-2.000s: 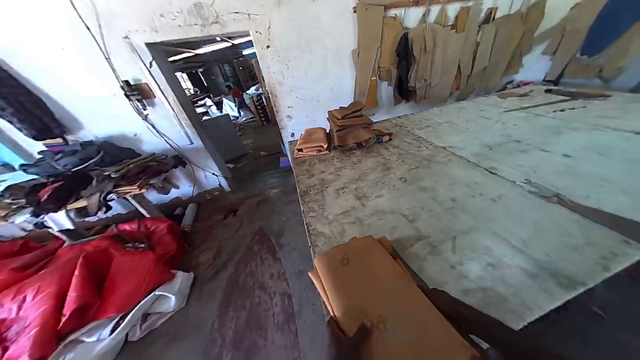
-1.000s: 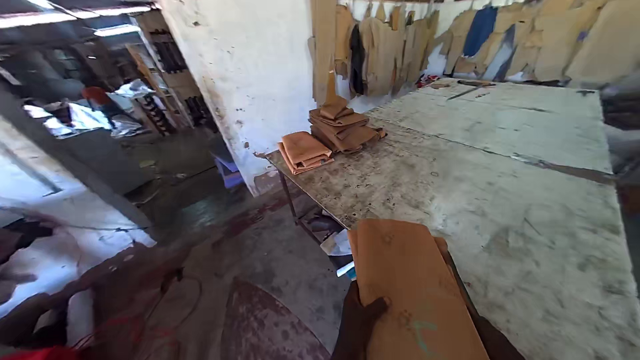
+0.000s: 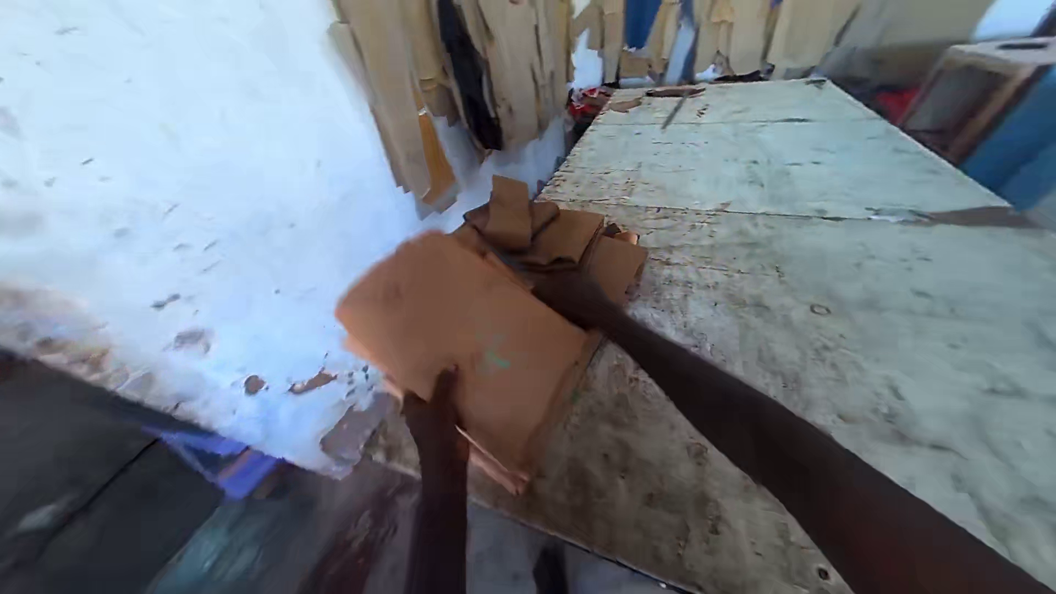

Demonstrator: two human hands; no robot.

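Observation:
A folded tan leather piece [image 3: 487, 338] with a green mark lies tilted over the table's near-left corner, by the white wall. My left hand [image 3: 433, 408] grips its near edge, thumb on top and fingers hidden beneath. Along its far right edge is my right hand [image 3: 569, 293]; its fingers are partly hidden between this piece and the stack, so its hold cannot be made out. Just behind stands a stack of folded brown leather pieces [image 3: 569, 239]. More tan leather edges show under the marked piece.
The large worn table [image 3: 825, 355] stretches away to the right, with scraps [image 3: 672, 92] at its far end. Brown patterns or hides [image 3: 511, 66] hang on the wall. A purple object [image 3: 239, 466] stands low at the left, and a wooden frame [image 3: 973, 99] at the far right.
The folded leather has moved from the table's near edge to beside the stack at the wall, with my hands. The view has come much closer to that corner.

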